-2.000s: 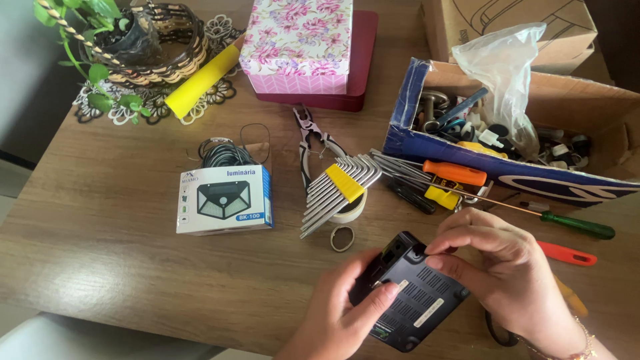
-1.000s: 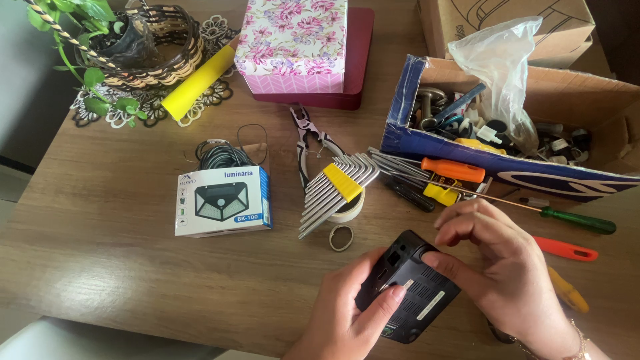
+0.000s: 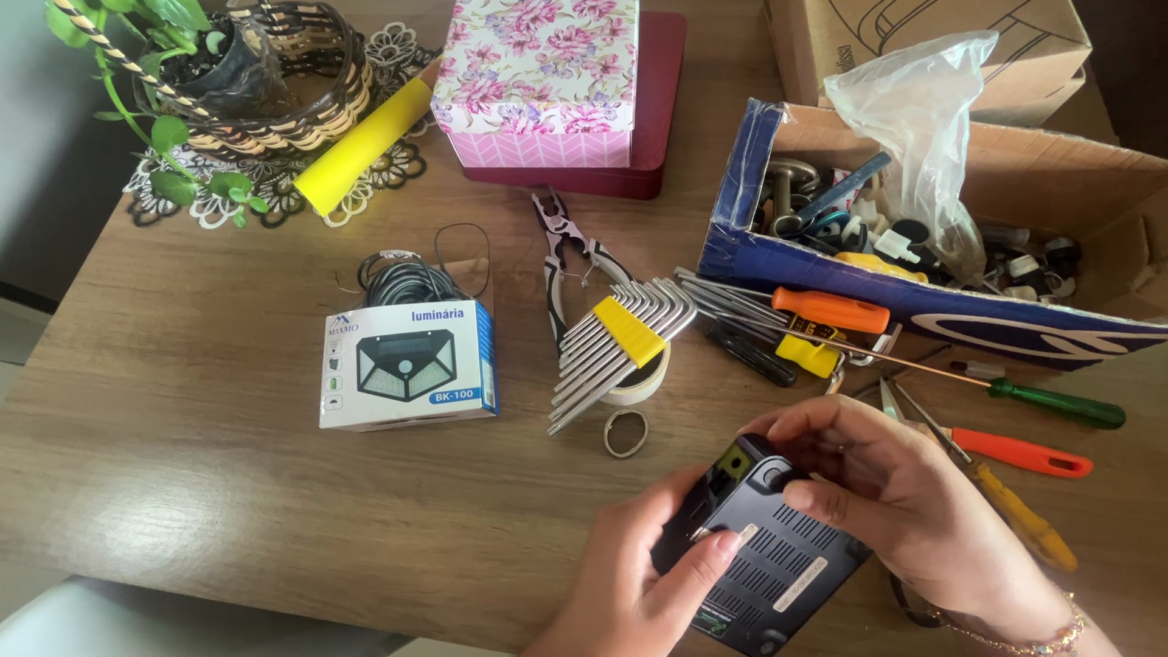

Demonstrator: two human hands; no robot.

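Note:
A black plastic electronic device (image 3: 776,547) with vent slots, rubber feet and small labels is held tilted over the front of the table. My left hand (image 3: 639,566) grips its left side, the thumb lying across the vented face. My right hand (image 3: 885,502) is at the upper right corner, thumb beside a round foot and fingers curled behind the edge; whether these fingers grip it is hard to tell. Just beyond the device lie a tape ring (image 3: 626,433) and a hex key set in a yellow holder (image 3: 630,333), which rests over a roll of tape (image 3: 643,379).
Pliers (image 3: 566,237) lie behind the hex keys. Screwdrivers, including a green-handled one (image 3: 1058,403), lie near an open cardboard box (image 3: 912,283) of small parts. A luminaire box (image 3: 408,365) stands left. Farther back are a floral box (image 3: 538,82) and a plant basket (image 3: 274,128).
Both hands stay on the device. The right hand's fingers have moved closer around its upper corner, and the device's end face has turned more into view.

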